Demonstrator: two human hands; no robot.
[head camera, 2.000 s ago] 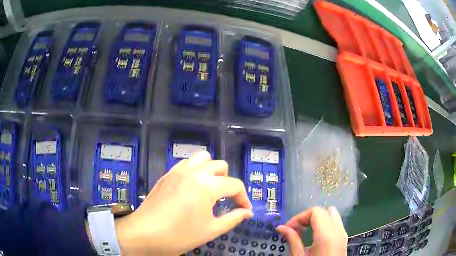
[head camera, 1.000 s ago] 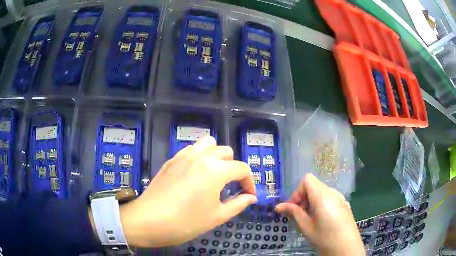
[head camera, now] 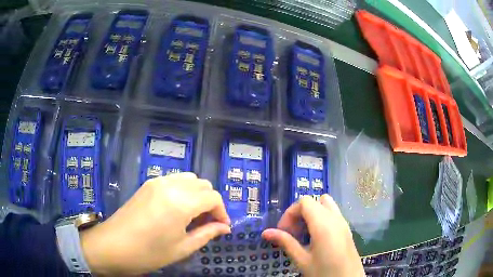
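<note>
Blue phone housings [head camera: 243, 178] lie rear side up in a clear blister tray [head camera: 208, 121], in two rows. In front of them is a small-parts tray [head camera: 227, 259] with rows of small round black parts. My left hand [head camera: 157, 222] is over the lower middle of the blister tray, covering part of one housing. Its thumb and finger meet on the edge of a clear plastic sheet [head camera: 251, 222] above the dark parts. My right hand [head camera: 319, 238] is over the right-end housing, thumb and finger near that sheet. Whether they hold anything is too small to tell.
Small gold parts [head camera: 369, 184] lie on a frosted plastic sheet [head camera: 378, 219] to the right. A red parts bin [head camera: 397, 116] stands at the back right. A crumpled clear bag [head camera: 448, 195] lies below it. More dark parts [head camera: 421, 259] are at the lower right.
The blister tray and bin appear further right in the picture. Both hands have moved left relative to the housings; my left hand has uncovered the fourth housing in the front row. My right fingers have moved away from the right end.
</note>
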